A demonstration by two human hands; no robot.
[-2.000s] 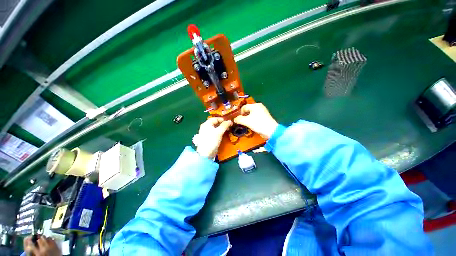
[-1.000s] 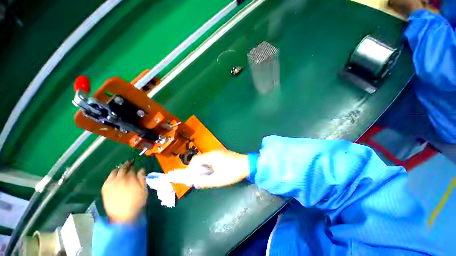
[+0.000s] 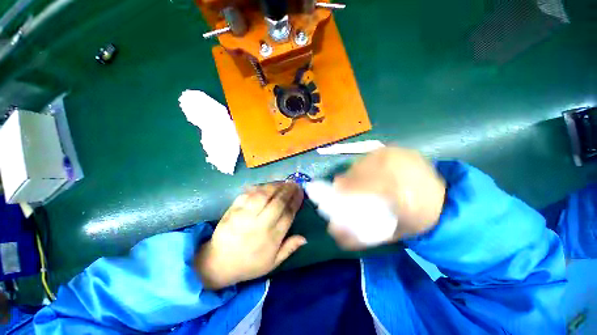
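Note:
My left hand [image 3: 252, 232] lies on the bench with its fingertips on a small round workpiece [image 3: 299, 177], which is partly covered. My right hand [image 3: 393, 190] is blurred and grips the white glue bottle [image 3: 363, 218]. The bottle is tilted, its nozzle pointing left at the workpiece. The orange toggle press [image 3: 252, 141] stands just beyond both hands, its upper part cut off by the top edge. Its dark toothed nest [image 3: 294, 101] shows an open centre hole.
A crumpled white wipe [image 3: 213, 131] lies left of the press base. A pale flat strip [image 3: 350, 148] lies before it. A loose dark part [image 3: 106, 53] is at upper left, a white box [image 3: 33, 157] far left, a grey mesh block [image 3: 517, 33] at upper right, a black stand [image 3: 582, 134] far right.
The view has moved closer over the press. My right hand has brought the bottle to the near side of the base, and my left hand now rests on a workpiece there.

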